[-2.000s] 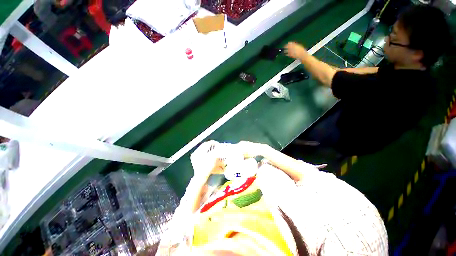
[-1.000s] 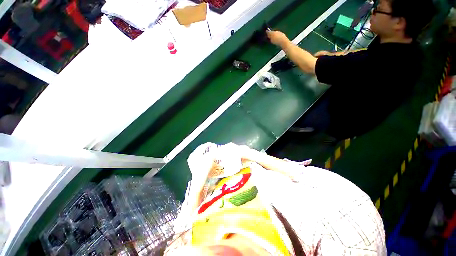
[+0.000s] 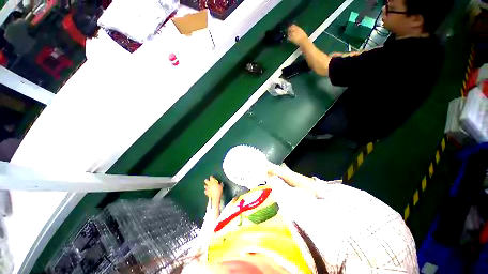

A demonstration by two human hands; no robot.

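Note:
A small white round fan [image 3: 244, 166] with a ridged rim is in front of my chest, over the green bench edge. My right hand [image 3: 273, 172] is at its right side and holds it; the fingers are partly washed out and hidden. My left hand [image 3: 213, 189] is to the left of the fan and lower, apart from it, with nothing visible in it and its fingers slightly spread.
Clear plastic trays [image 3: 144, 230] are stacked at lower left. A white frame bar [image 3: 85, 181] crosses the left side. A person in black [image 3: 390, 91] works at the green bench [image 3: 267, 123] on the right. A crumpled clear bag [image 3: 282, 88] and small dark parts [image 3: 254, 68] lie nearby.
My hands were close together at my chest around a white object; now my left hand has moved away to the left and the fan's round face shows. The view has shifted slightly.

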